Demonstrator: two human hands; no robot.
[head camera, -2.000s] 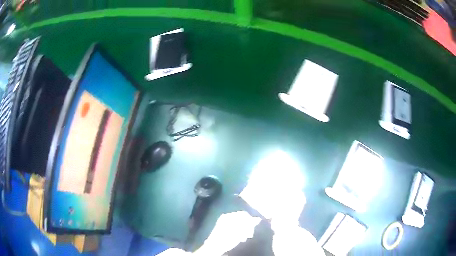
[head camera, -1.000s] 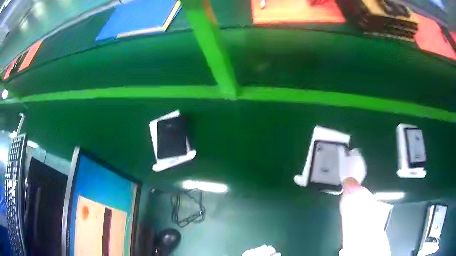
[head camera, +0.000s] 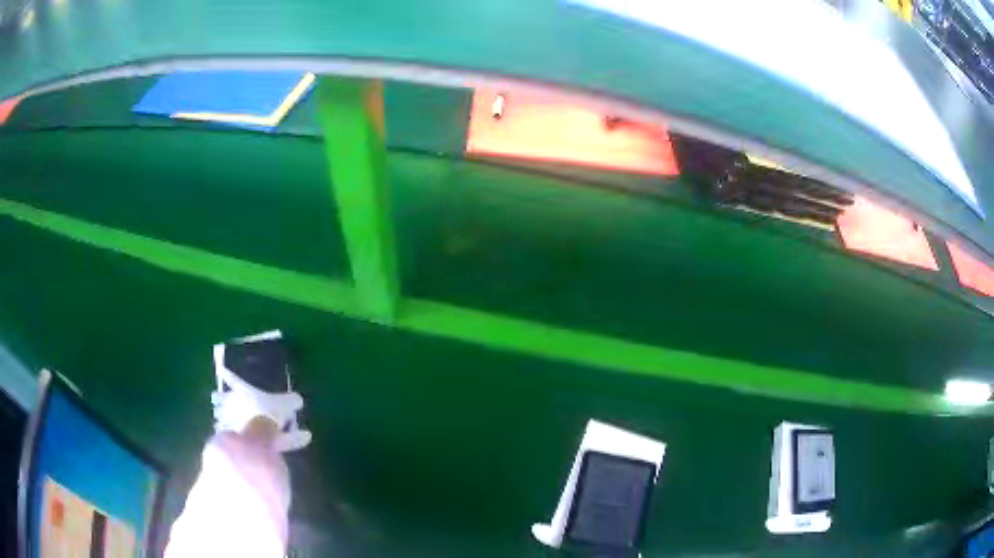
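My left hand (head camera: 253, 416), white-gloved with a pale pink sleeve, is at the lower edge of the left e-reader (head camera: 258, 365). This e-reader's dark face is up on a white packing piece (head camera: 221, 376). The fingers cover the piece's lower end, and whether they grip it I cannot tell. A middle e-reader (head camera: 610, 501) lies dark-faced on its white piece (head camera: 643, 441). A right e-reader (head camera: 814, 469), pale screen in a black frame, lies on another white piece (head camera: 782, 474). My right hand is not in view.
The monitor (head camera: 89, 480) is cut off at the lower left. A green frame bar (head camera: 491, 336) with a green post (head camera: 362, 207) runs behind the e-readers. The shelf behind holds a blue folder (head camera: 223, 96), red-orange trays (head camera: 567, 133) and a dark stack (head camera: 763, 185).
The view has tilted up and turned. My left hand has moved onto the left unit. My right hand has left the middle e-reader and the picture; that e-reader now looks dark instead of grey.
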